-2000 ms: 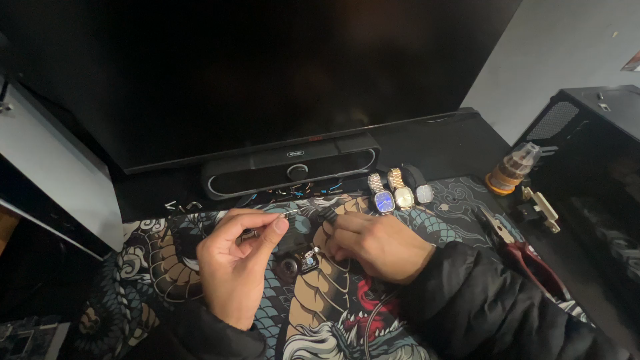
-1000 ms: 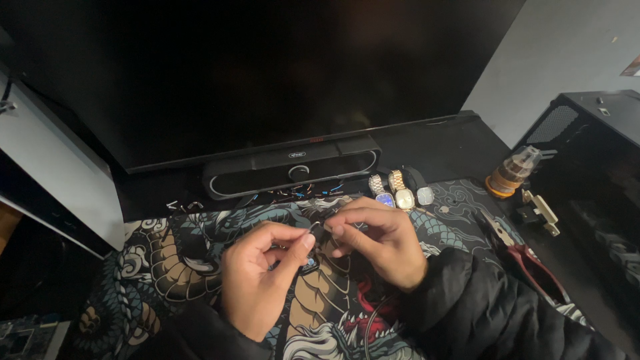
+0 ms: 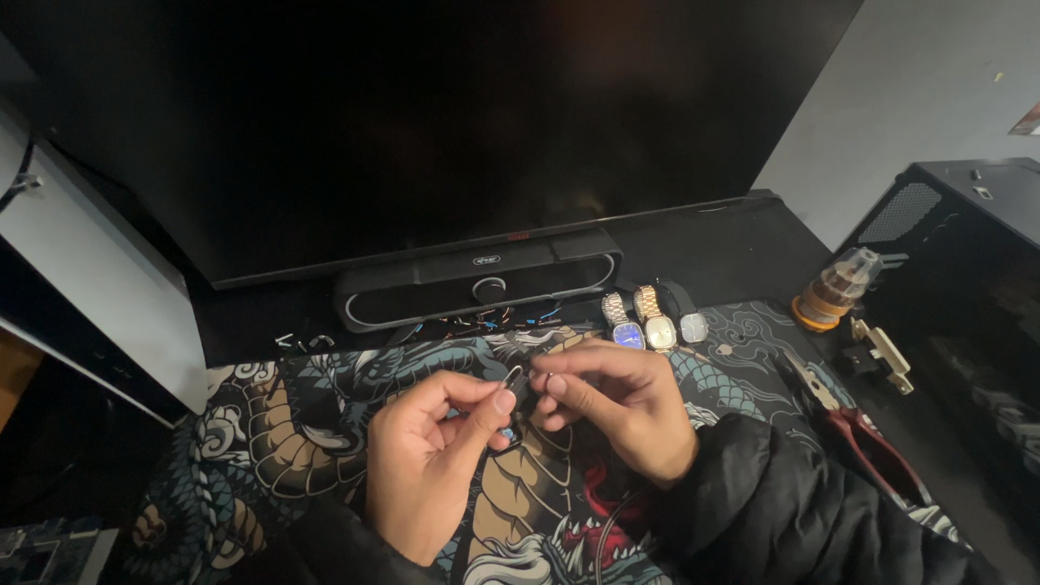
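Between its thumb and forefinger, my left hand [image 3: 439, 455] pinches a small bent metal wire piece [image 3: 512, 375], whose looped end sticks up past the fingertips. Close on its right, my right hand [image 3: 621, 406] has its thumb and forefinger pinched on a tiny thin part [image 3: 548, 380], too small to name. The fingertips of both hands are near each other above the dragon-print desk mat [image 3: 520, 487]. A small dark object with a bluish spot lies behind the left fingertips, mostly hidden.
A soundbar [image 3: 487, 284] stands under a large monitor [image 3: 422, 130]. Three wristwatches [image 3: 660, 331] lie behind my right hand. Red-handled pliers [image 3: 861, 439], an orange-based bottle [image 3: 829, 296] and a black computer case [image 3: 967, 309] are at right. Small wire scraps [image 3: 487, 318] lie before the soundbar.
My hands have come closer together, and the right has moved up from lower on the mat. The small dark object between them, visible two seconds ago, is now mostly covered by my fingers.
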